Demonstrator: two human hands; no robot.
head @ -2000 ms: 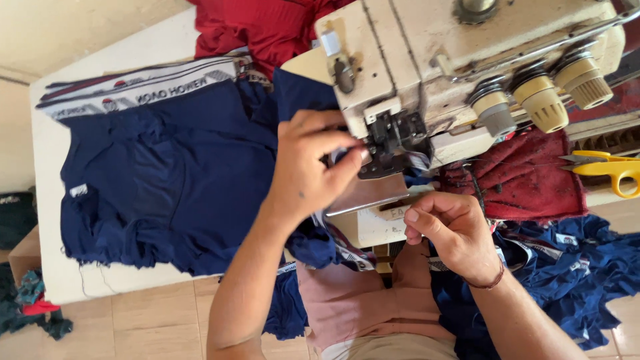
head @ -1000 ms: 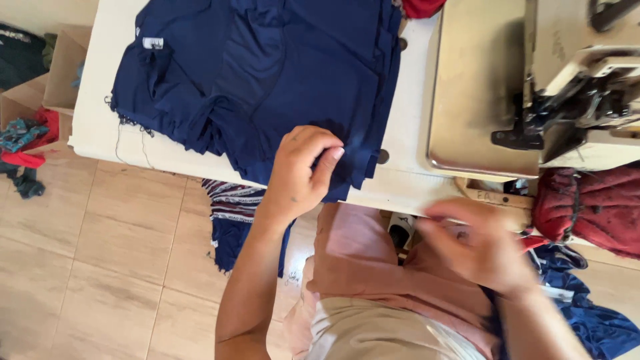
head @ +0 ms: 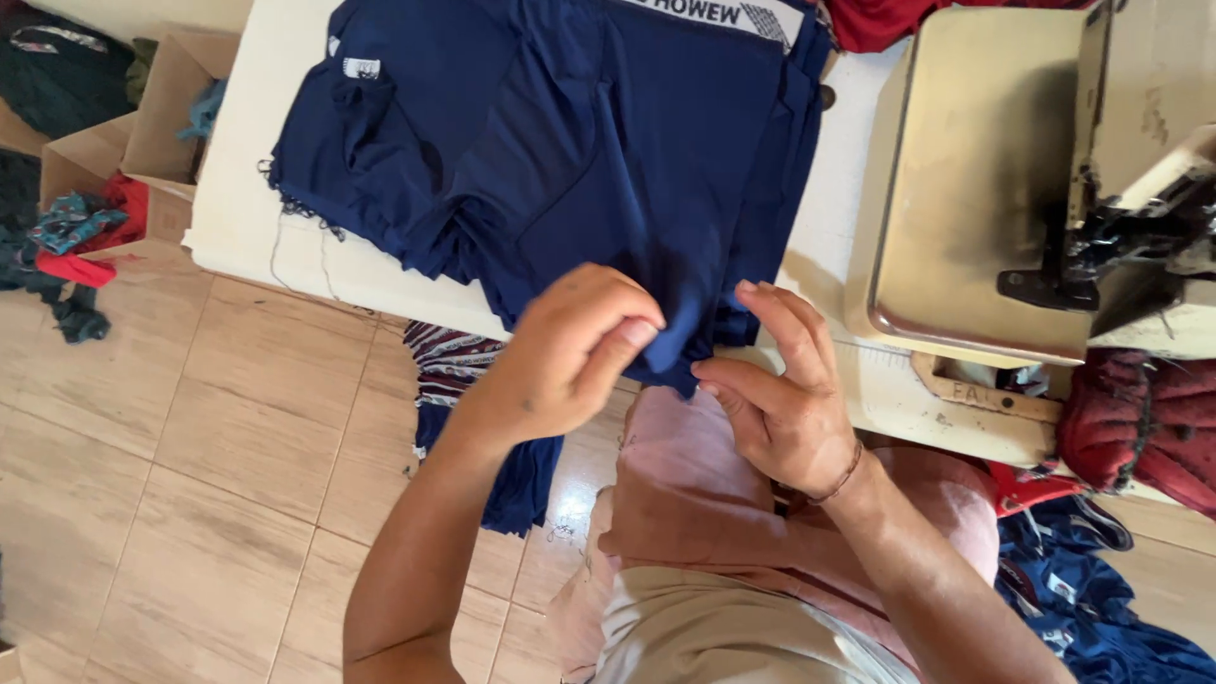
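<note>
Navy blue boxer briefs (head: 570, 142) with a white lettered waistband lie in a pile on the white sewing table (head: 242, 209). My left hand (head: 589, 351) pinches the fabric at a leg's lower edge, over the table's front edge. Just to its right, my right hand (head: 779, 389) holds the corner of the same leg between thumb and index finger, its other fingers raised. The cloth between the hands is lifted and slightly blurred. Beyond my right hand stands the cream-coloured sewing machine (head: 978, 190), its black metal parts at the right edge.
A dark red cloth bundle (head: 1140, 427) sits below the machine, above more navy garments (head: 1092, 589). Striped and navy fabric (head: 518, 484) hangs under the table's front edge. Cardboard boxes (head: 176, 123) with cloth stand at the far left, and red fabric (head: 883, 24) lies at the back.
Both hands were at the machine's needle area; the left then moved to the navy pile. Now the right hand has joined it at the leg's corner. The view has swung left.
</note>
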